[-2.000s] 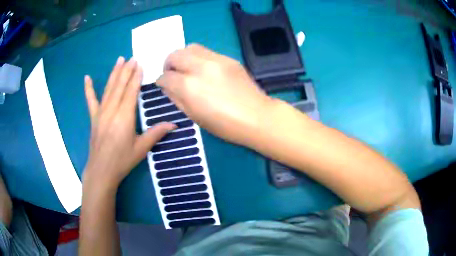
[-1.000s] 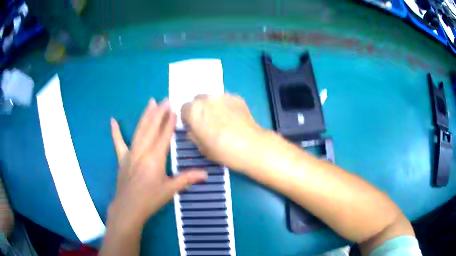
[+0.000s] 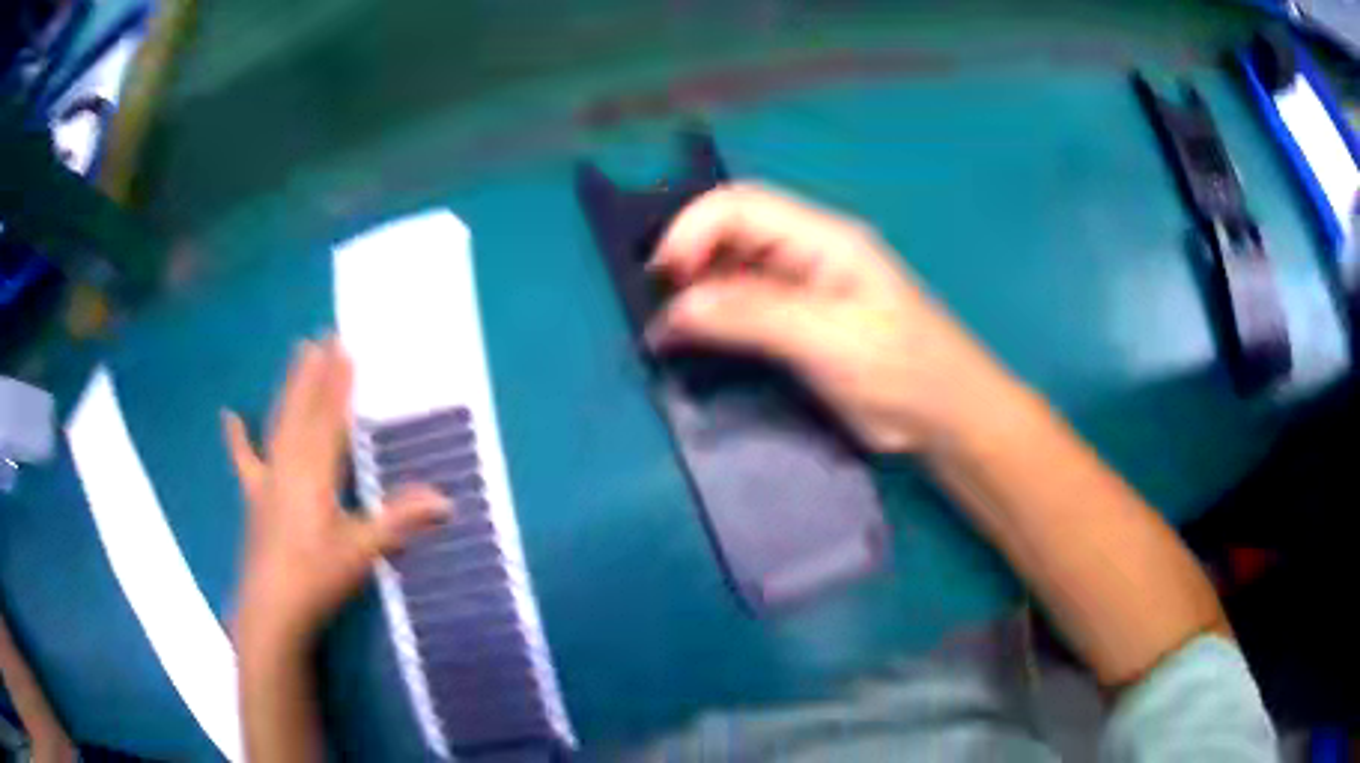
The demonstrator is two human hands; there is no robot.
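Note:
The white liner sheet with a row of black strips (image 3: 455, 552) lies on the green mat left of centre. My left hand (image 3: 306, 514) lies at its left edge, fingers spread, thumb over the strips. A black folding stand (image 3: 783, 499) lies right of the sheet, its pronged end away from me. My right hand (image 3: 761, 291) is over the stand's upper panel, thumb and fingers curled near each other. The picture is blurred, and I cannot tell whether anything is between the fingertips.
A long blank white strip (image 3: 142, 552) lies at left, with a pale translucent object (image 3: 23, 422) beyond it. Another black stand (image 3: 1231, 239) lies at the far right, beside a blue tray edge (image 3: 1290, 149). Part of another person's arm (image 3: 27, 693) shows at lower left.
My right hand has moved from the sheet's top strips to the right, over the stand. My left hand remains at the sheet. The whole view has shifted.

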